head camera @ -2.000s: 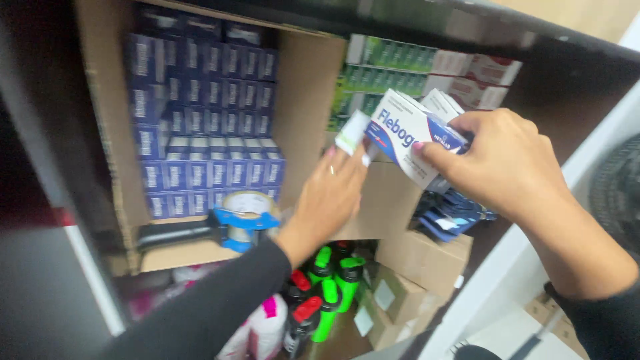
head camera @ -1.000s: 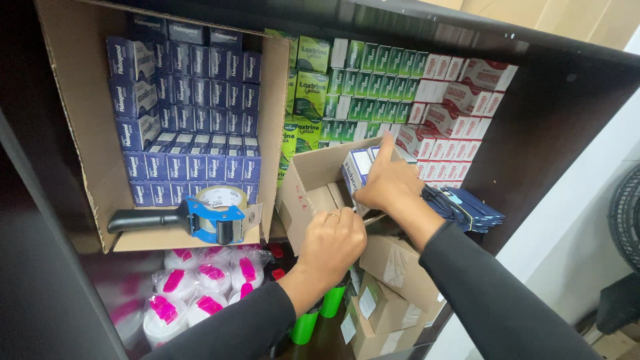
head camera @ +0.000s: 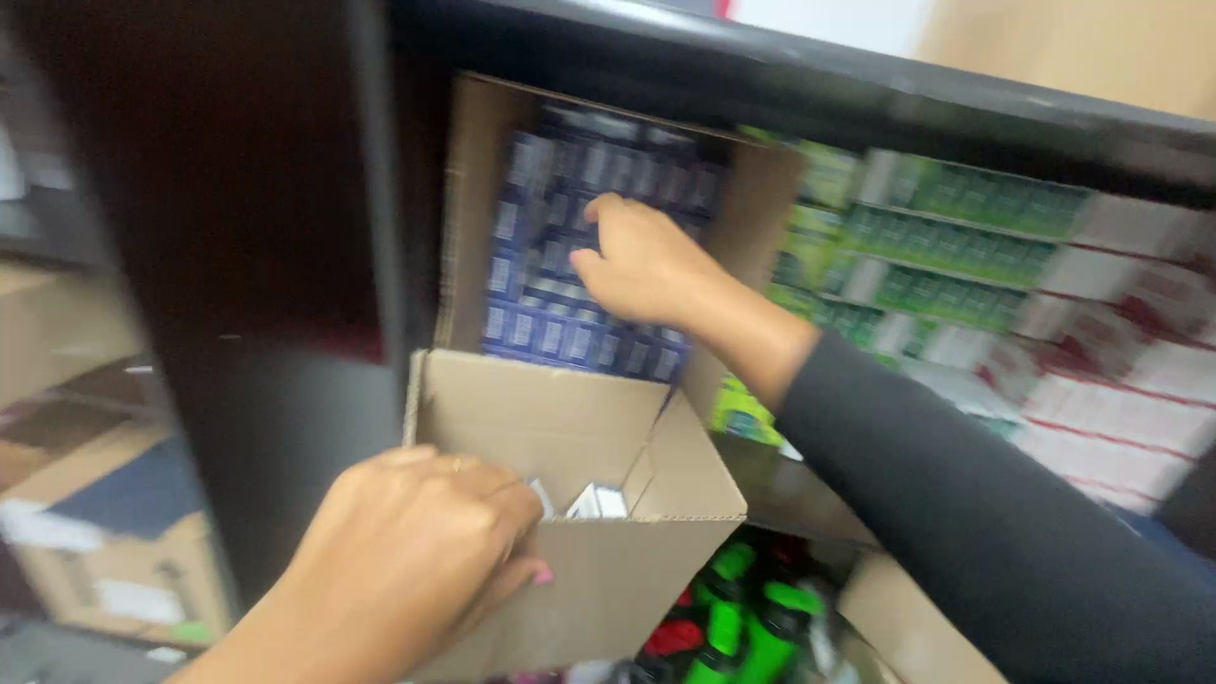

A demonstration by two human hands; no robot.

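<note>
My left hand [head camera: 427, 532] grips the near wall of an open cardboard box [head camera: 608, 589], thumb outside and fingers over the rim. Inside that box, white product cartons [head camera: 598, 501] show at the bottom; the rest of its inside is partly hidden by the hand. My right hand [head camera: 641, 256] is at the mouth of a larger cardboard carton [head camera: 760, 218] on the shelf, its thumb and forefinger apart, with nothing visible between them. Stacked dark blue medicine boxes [head camera: 551, 332] fill the larger carton behind the fingers; the picture is blurred there.
Green medicine boxes [head camera: 959, 237] and red-and-white boxes [head camera: 1130, 399] stand stacked to the right. Black bottles with green lids [head camera: 779, 617] are below. A dark upright panel [head camera: 256, 237] stands at the left, the shelf edge [head camera: 807, 47] runs above, and more cardboard boxes [head camera: 123, 532] lie beyond the panel.
The small cardboard box has moved left, from before the green boxes to before the larger carton. My right hand has left its inside and moved up to the blue boxes. The view has shifted left.
</note>
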